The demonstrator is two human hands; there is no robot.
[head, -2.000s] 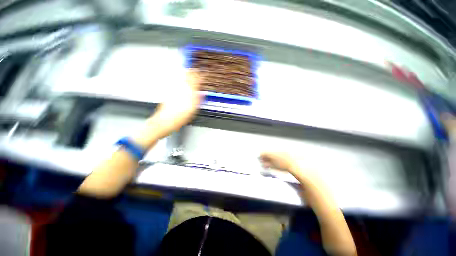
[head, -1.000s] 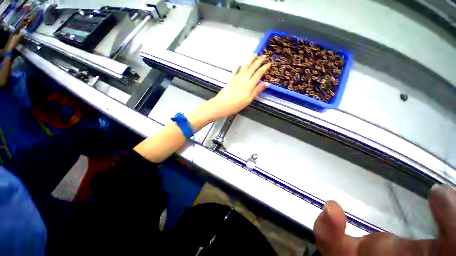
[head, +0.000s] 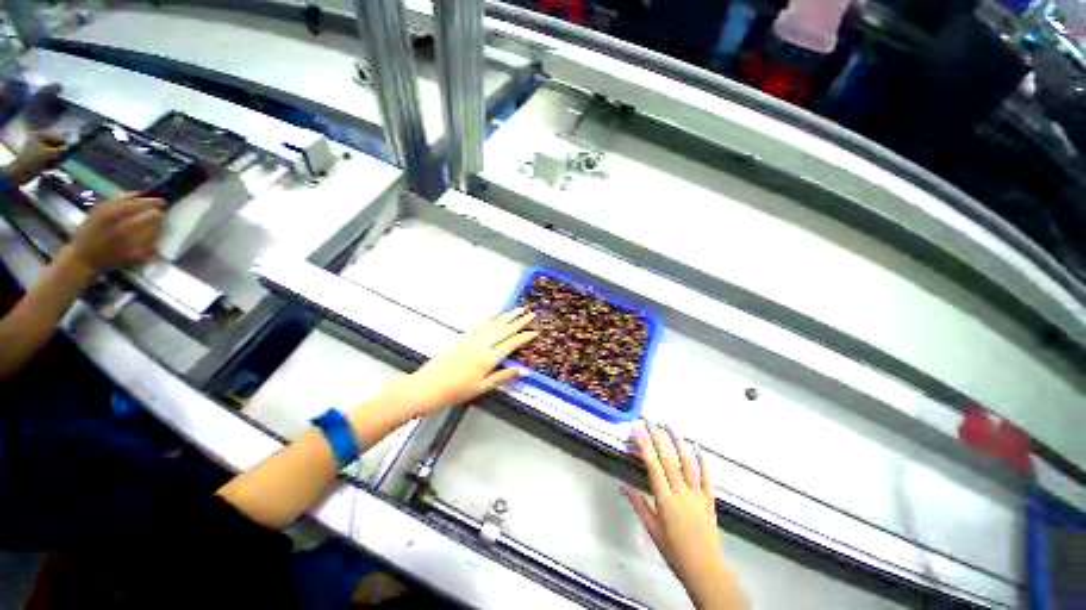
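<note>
A blue parts bin point(head: 650, 367) heaped with small copper and dark rings point(head: 584, 340) stands on the pale ledge behind the conveyor rail. My left hand point(head: 470, 363), with a blue strap point(head: 336, 437) on the wrist, lies at the bin's left edge, fingers spread and fingertips over the rings. No part shows in its fingers. My right hand point(head: 676, 491) reaches over the near rail just right of the bin's lower right corner, fingers apart, holding nothing visible.
The conveyor rail point(head: 786, 515) runs diagonally below the bin. Another person's hands point(head: 117, 232) hold a dark pallet point(head: 119, 161) at the far left. Metal posts point(head: 429, 107) rise behind the ledge. A blue tray point(head: 1058, 551) and a red object point(head: 998, 439) are at far right.
The view has shifted, so the bin appears lower and further left. My left hand is still at the bin's left side. My right hand has moved from the lower right to the rail beside the bin.
</note>
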